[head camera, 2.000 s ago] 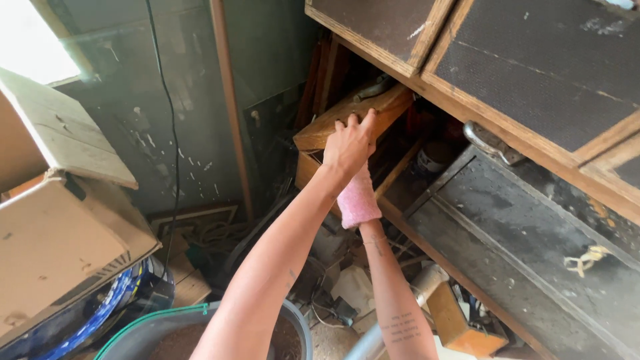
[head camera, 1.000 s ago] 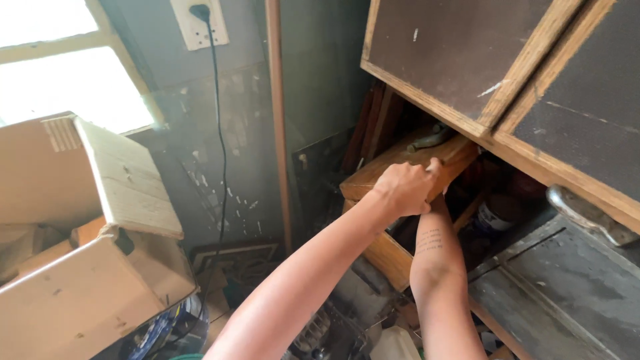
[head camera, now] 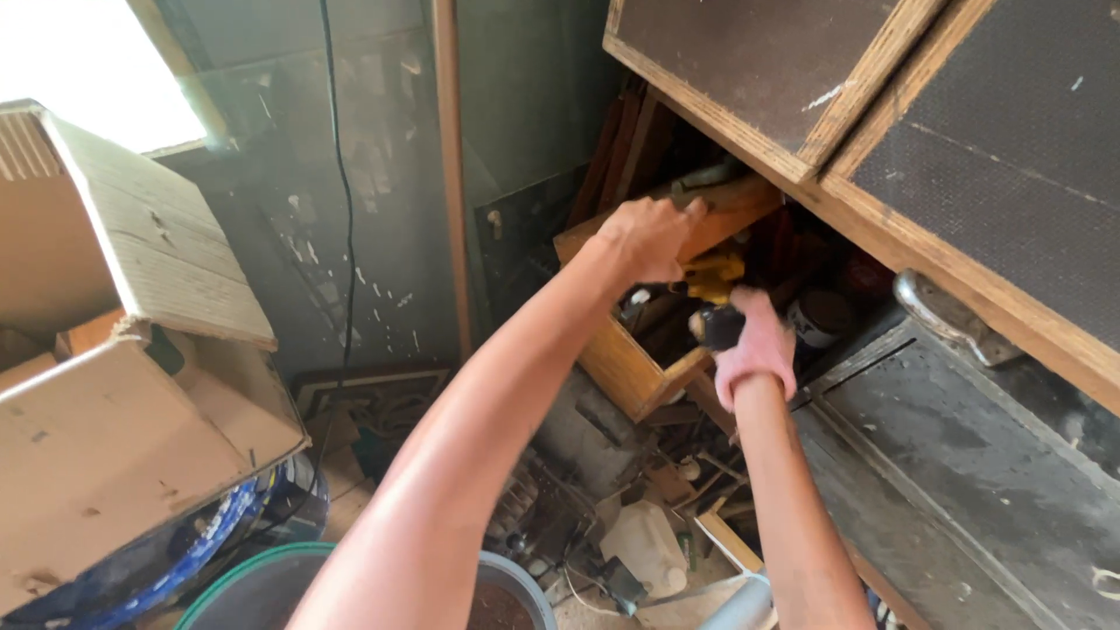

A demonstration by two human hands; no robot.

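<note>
My bare left hand [head camera: 649,238] is curled over the edge of a wooden board [head camera: 744,206] below the overhanging cabinet. A metal object [head camera: 707,177] lies on that board. Under it is an open wooden drawer or box [head camera: 623,372] with dark contents that are hard to make out. In a pink glove, my right hand [head camera: 759,346] grips the black end of a yellow-and-black tool [head camera: 713,278], which looks like a power tool. Its far part is shadowed and partly behind my left hand.
Wood-framed cabinet doors [head camera: 752,70] overhang at the upper right, above a dark panelled surface [head camera: 971,464] with a metal handle [head camera: 949,317]. A cardboard box [head camera: 114,455] stands left. Below are a green-rimmed bucket [head camera: 254,569], a plastic jug [head camera: 646,547] and scattered scrap. A cable [head camera: 343,175] hangs down the wall.
My gloved right hand, hidden behind the left one a second ago, is now apart from it at the right, with the yellow-and-black tool in it. The drawer's inside now shows.
</note>
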